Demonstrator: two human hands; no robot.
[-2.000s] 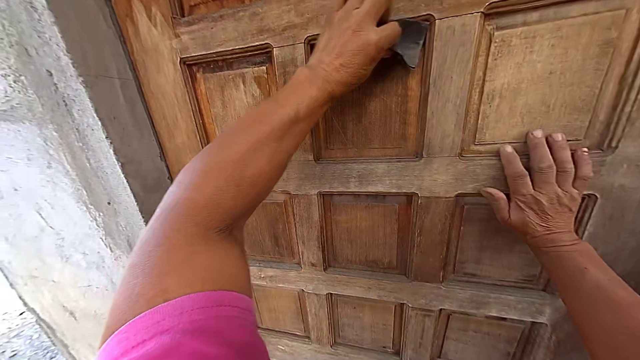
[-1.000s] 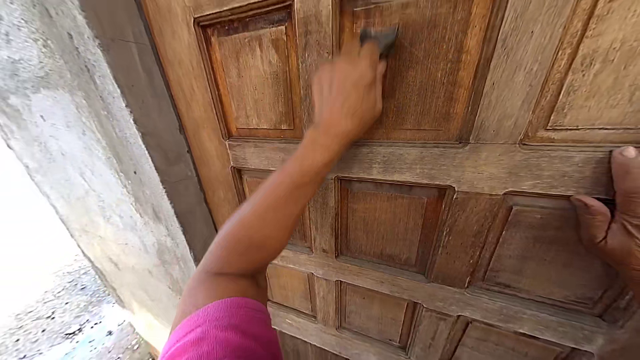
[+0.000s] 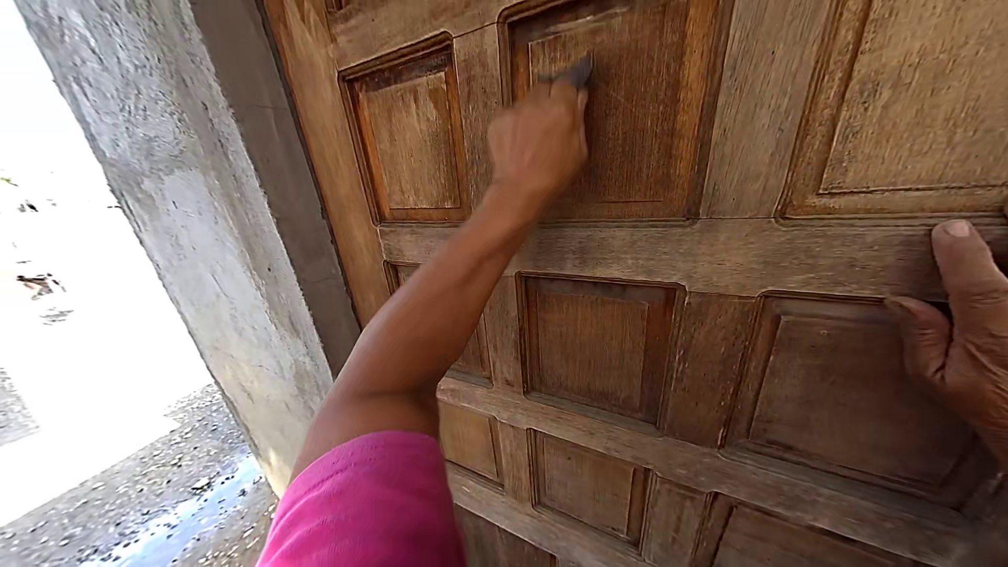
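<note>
A panelled wooden door (image 3: 602,252) of worn brown wood fills most of the view. My left hand (image 3: 539,142), blurred and at the end of an arm in a pink sleeve, grips a dark grey folded sheet (image 3: 576,72) that looks like sandpaper. The sheet lies against the upper left part of a recessed panel (image 3: 638,126); my palm hides some of it. At the right edge, my right hand (image 3: 972,339) rests on the door, thumb apart from the forefinger, around the rail above a lower darker panel. Its other fingers are mostly out of view.
A rough cement wall edge (image 3: 189,205) stands left of the door, with a darker grey strip (image 3: 264,157) beside the frame. Beyond it, wet gravelly ground (image 3: 181,496) lies in bright light at the lower left.
My left hand has moved from the panel's right edge, two seconds ago, to its upper left part, still holding the sheet. My right hand stays on the door. The view has shifted.
</note>
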